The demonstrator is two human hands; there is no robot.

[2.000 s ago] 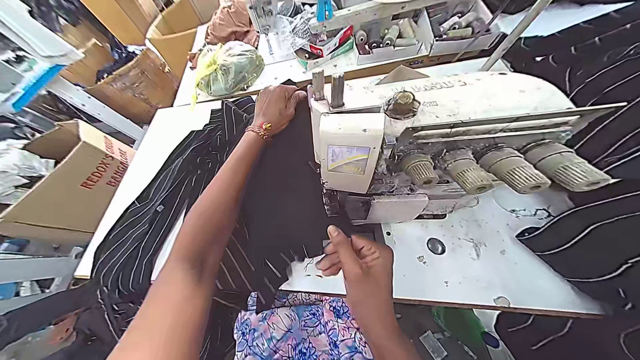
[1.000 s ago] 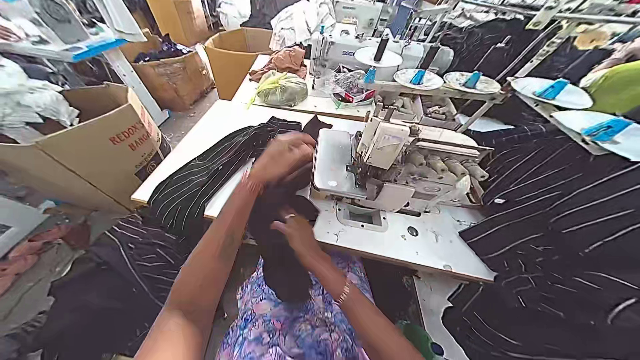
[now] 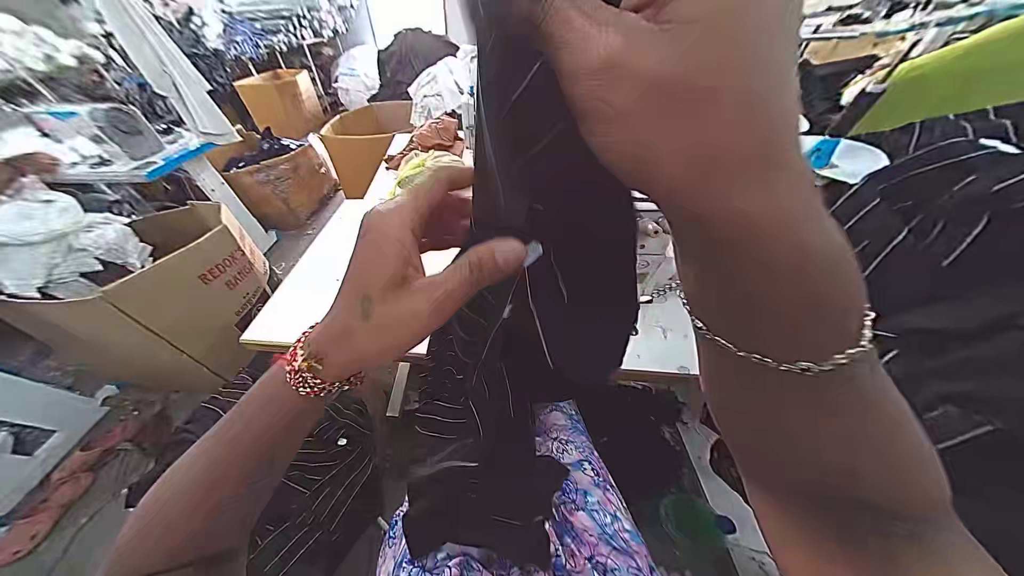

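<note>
A black garment piece with thin white stripes [image 3: 560,272] hangs upright in front of me, its lower end over my lap. My left hand [image 3: 416,272] grips its left edge at mid-height, thumb across the front beside a small white tag [image 3: 533,254]. Higher up and nearer the camera, my right hand [image 3: 672,96] holds the cloth's top; its fingertips are cut off by the frame's upper edge. The sewing machine is mostly hidden behind the cloth and my right arm, with a bit of its white table [image 3: 662,340] showing.
A white tabletop [image 3: 308,268] lies left of the cloth, with a yellow-green bag [image 3: 428,166] at its far end. Cardboard boxes [image 3: 168,296] stand on the left. More striped black fabric [image 3: 952,240] is heaped at the right, and some hangs low at the left [image 3: 320,472].
The cloth has left the machine area and is now raised in front of me. Both hands have come up, the right one highest and closer to the camera. The view has shifted.
</note>
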